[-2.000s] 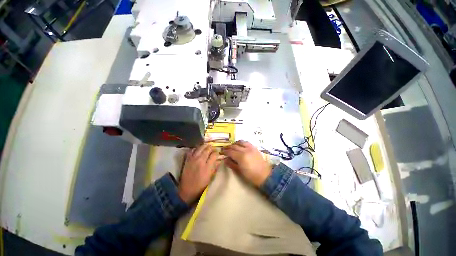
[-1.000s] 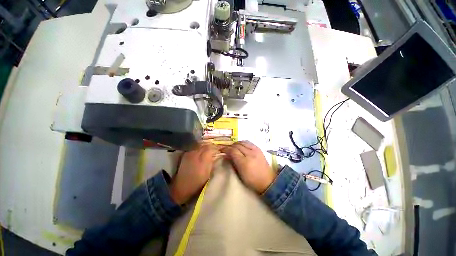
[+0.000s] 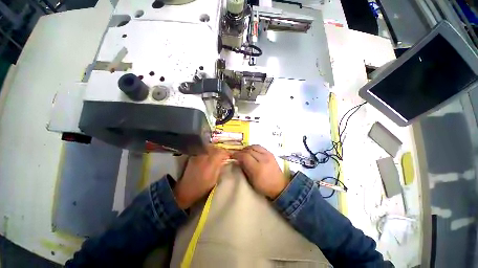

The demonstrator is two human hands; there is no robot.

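The beige workpiece (image 3: pixel 238 220) lies in front of me, with the yellow tape (image 3: pixel 201 225) running lengthwise down its left part. My left hand (image 3: pixel 202 175) and my right hand (image 3: pixel 261 170) both grip its far edge, fingers close together. The yellow-edged clamp (image 3: pixel 233 137) with its slot lies just beyond my fingertips. The dark-fronted sewing machine head (image 3: pixel 144 125) stands over the left side and partly hides my left fingertips. The needle and presser area (image 3: pixel 224 112) is beside the head. The fingertips' exact hold on the cloth is hard to see.
At right are the bed plate (image 3: pixel 301 112), black cords (image 3: pixel 335 152), snips (image 3: pixel 299 159), and a tilted control screen (image 3: pixel 424 76). Grey blocks (image 3: pixel 385 137) and a yellow piece (image 3: pixel 407 168) lie below the screen. A dark red switch (image 3: pixel 76 137) is left of the head.
The view has moved closer to the machine, so the head looks larger. Both hands still hold the cloth edge at the clamp; the yellow tape's lower end now shows further left.
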